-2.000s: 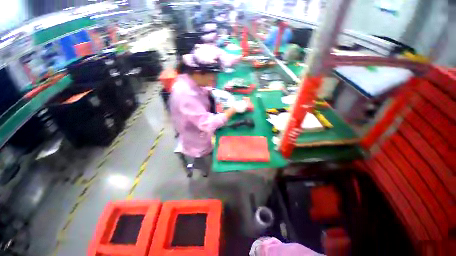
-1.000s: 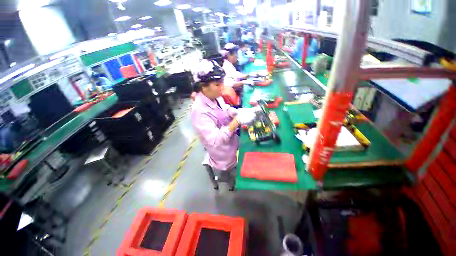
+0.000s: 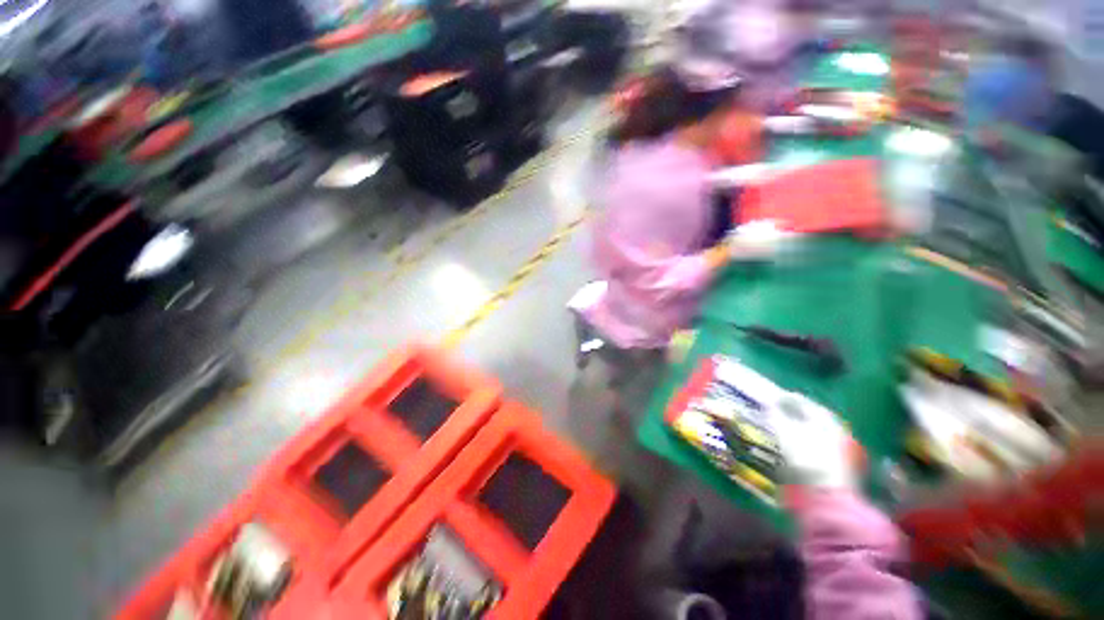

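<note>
My right hand (image 3: 814,441), in a white glove and pink sleeve, reaches over the green bench end. It is at the right end of a circuit board (image 3: 730,426) and seems to grip it; blur hides the fingers. The board lies on a red foam pad, its left edge showing. Two red-orange foam trays (image 3: 472,420) lie side by side at lower left. Their far pockets are dark and empty; a board (image 3: 446,581) sits in the right tray's near pocket, and pale parts (image 3: 252,567) in the left tray's. My left hand is not in view.
A seated person in pink (image 3: 648,230) is at the bench's left side, a red foam slab (image 3: 817,197) on the bench before them. A black elongated tool (image 3: 789,343) lies on the green mat (image 3: 847,291). White papers (image 3: 987,424) and red wrapping are at right. Black totes (image 3: 466,133) stand behind.
The view has swung down and right. My right hand now reaches the bench, where a board lies on the near red pad. The person's hands no longer hold a board. More of the trays shows.
</note>
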